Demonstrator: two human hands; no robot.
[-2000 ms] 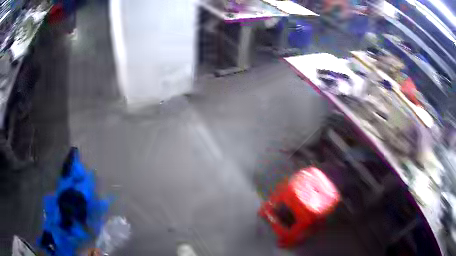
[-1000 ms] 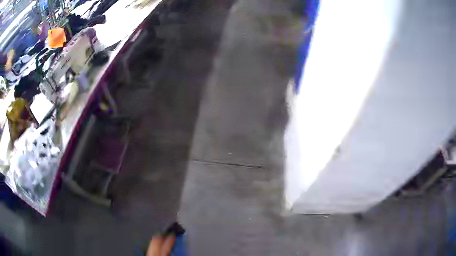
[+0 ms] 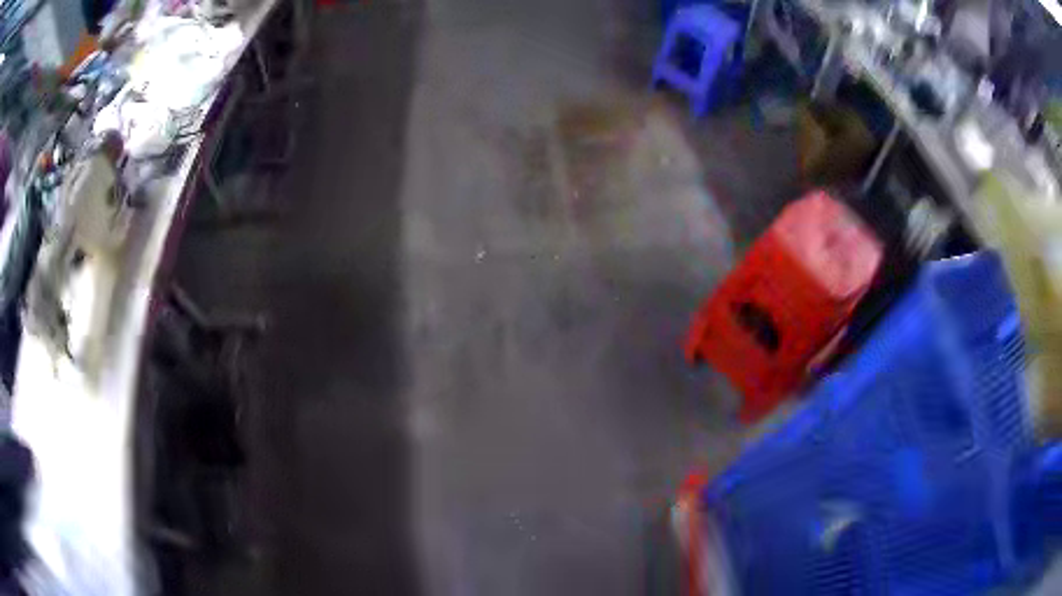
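Neither of my hands is in the picture. Nearest in front of me, at the lower right, is a large blue plastic crate [image 3: 862, 466] with slotted sides. Behind it stands a red plastic stool [image 3: 786, 309] with an opening in its side. A narrow red and whitish upright piece [image 3: 694, 530] shows at the crate's left edge, cut off by the bottom of the picture; blur hides what it is. Tiny pale specks [image 3: 480, 254] lie on the grey concrete floor [image 3: 512, 408].
A long white-topped bench [image 3: 87, 466] heaped with cloth runs along the left. Another cluttered bench [image 3: 920, 128] runs along the upper right. A blue stool [image 3: 701, 52] stands at the far right of the aisle, and a brownish patch [image 3: 594, 128] marks the floor.
The view has moved past the large white block, now out of sight, and into the aisle. The fingertips at the bottom edge have left the picture. The blue crate and red stool have come in.
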